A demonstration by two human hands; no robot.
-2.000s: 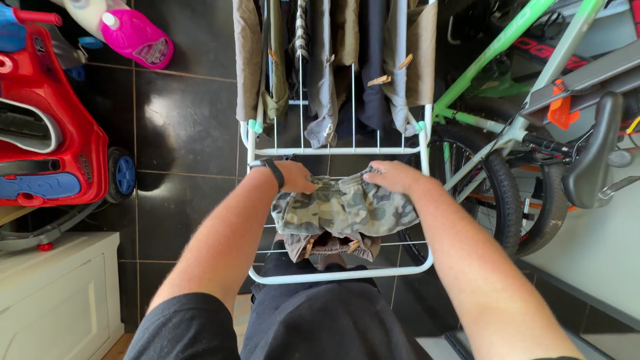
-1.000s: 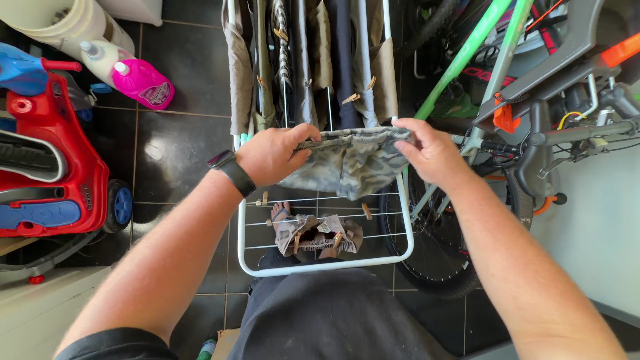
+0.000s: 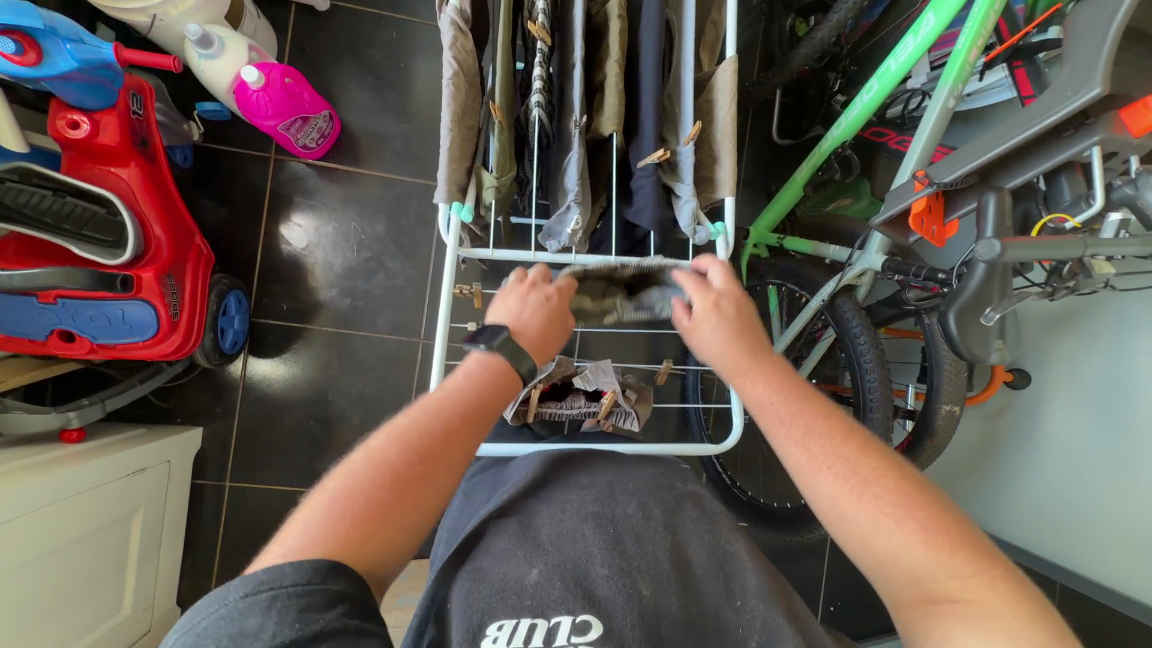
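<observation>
My left hand point(image 3: 533, 310) and my right hand point(image 3: 720, 315) grip the two ends of the waistband of a camouflage garment point(image 3: 623, 292), which hangs slightly blurred between them over the near section of a white drying rack point(image 3: 612, 448). A dark watch point(image 3: 500, 347) is on my left wrist. Nearer to me, a grey-brown garment with an elastic waist point(image 3: 580, 400) is held on the wires by wooden clothespins point(image 3: 607, 405). Another wooden clothespin point(image 3: 664, 372) sits on a wire to its right. Several garments hang from the rack's far section, among them dark blue trousers point(image 3: 645, 135).
A green and grey bicycle point(image 3: 855, 117) stands close along the rack's right side. On the left are a red ride-on toy point(image 3: 144, 225), a pink detergent bottle point(image 3: 286, 110) and a white cabinet point(image 3: 85, 522). Dark floor tiles point(image 3: 337, 243) lie between them and the rack.
Both hands have kept hold of the camouflage garment. It was spread low over the near wires, then lifted and hanging from its top edge; now its waistband opening faces up near the crossbar.
</observation>
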